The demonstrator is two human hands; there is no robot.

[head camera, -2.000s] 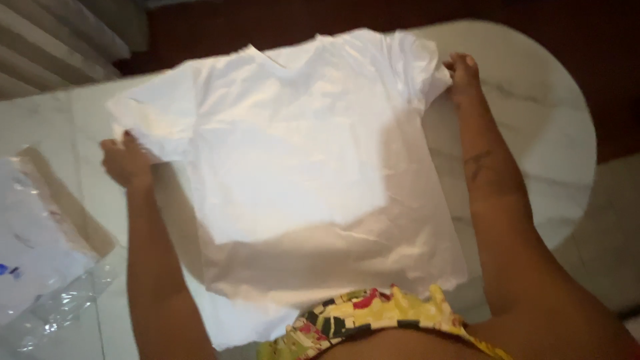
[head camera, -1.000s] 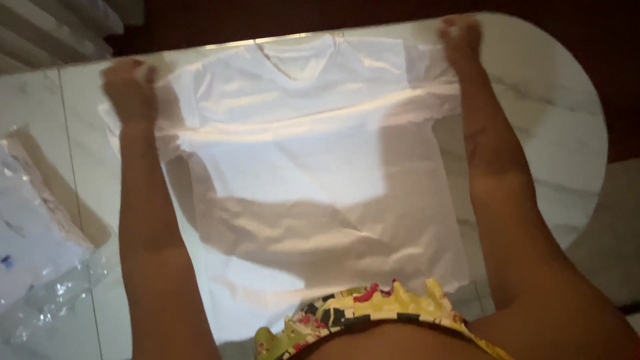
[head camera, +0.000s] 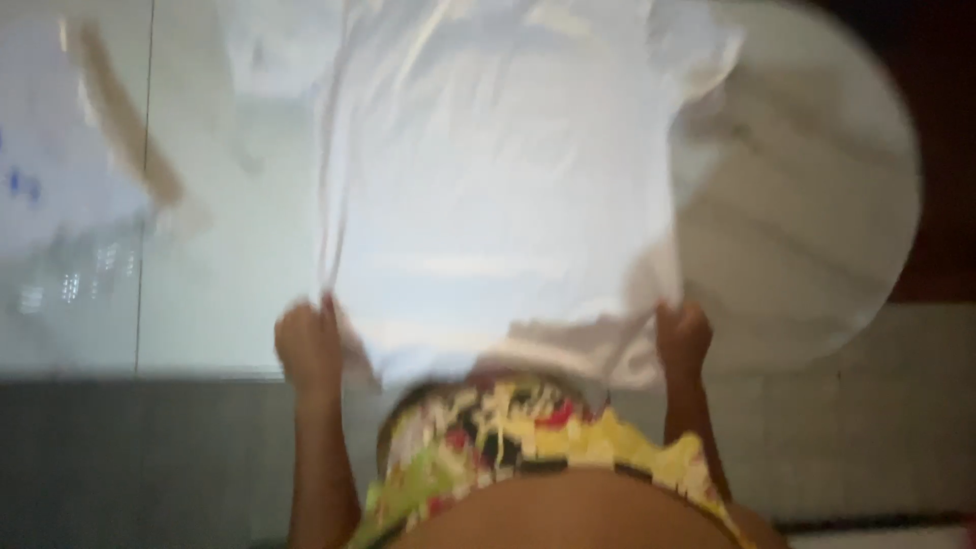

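Observation:
A white short-sleeved T-shirt (head camera: 503, 175) lies spread over the table, its lower edge toward my body and its top cut off by the frame. My left hand (head camera: 309, 343) grips the shirt's left side near the hem. On the opposite side, my right hand (head camera: 682, 335) pinches the other lower corner. Between the hands the fabric is stretched, with the hem bunched and shaded near the right hand. The picture is blurred by motion.
The pale marble-patterned table (head camera: 801, 229) has a rounded right end. At the left lies a clear plastic package (head camera: 69, 152) with white contents and blue marks. Grey tiled floor (head camera: 152, 457) shows below the table's near edge.
Both hands have moved from the sleeves down to the lower corners of the shirt, toward my body, and now grip it there. The view has shifted.

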